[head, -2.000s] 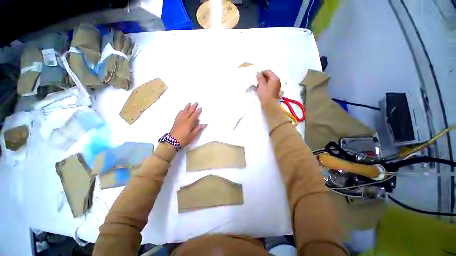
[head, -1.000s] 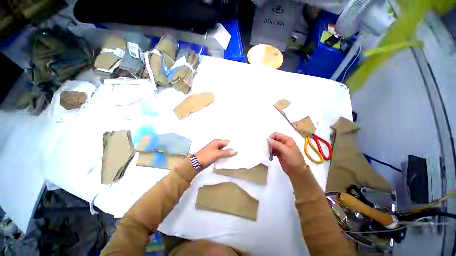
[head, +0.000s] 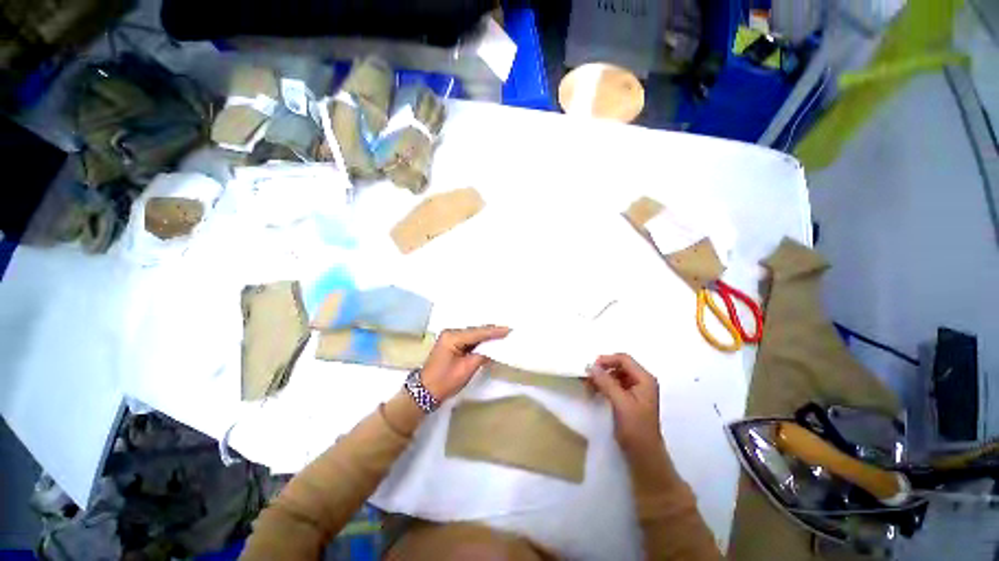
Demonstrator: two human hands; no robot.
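My left hand [head: 451, 364] and my right hand [head: 629, 397] hold a white interlining piece [head: 542, 348] between them, fingertips at its two ends. It lies over the farther khaki piece, whose lower strip [head: 537, 379] shows between my hands. The white piece is hard to tell from the white table. A second khaki piece [head: 517, 437] with a peaked top edge lies flat, nearer to me, untouched.
Scissors [head: 723, 316] and a dotted tan piece [head: 697, 262] with white across it lie right. The iron [head: 827, 471] rests on khaki cloth [head: 816, 340] at far right. A tan template [head: 437, 218], cut-piece stacks [head: 272, 338] and tied bundles [head: 392, 123] are left.
Both hands have come back from the far side of the table to the farther khaki piece, with the white piece between them. The view has shifted, and the dotted tan piece by the scissors now shows more.
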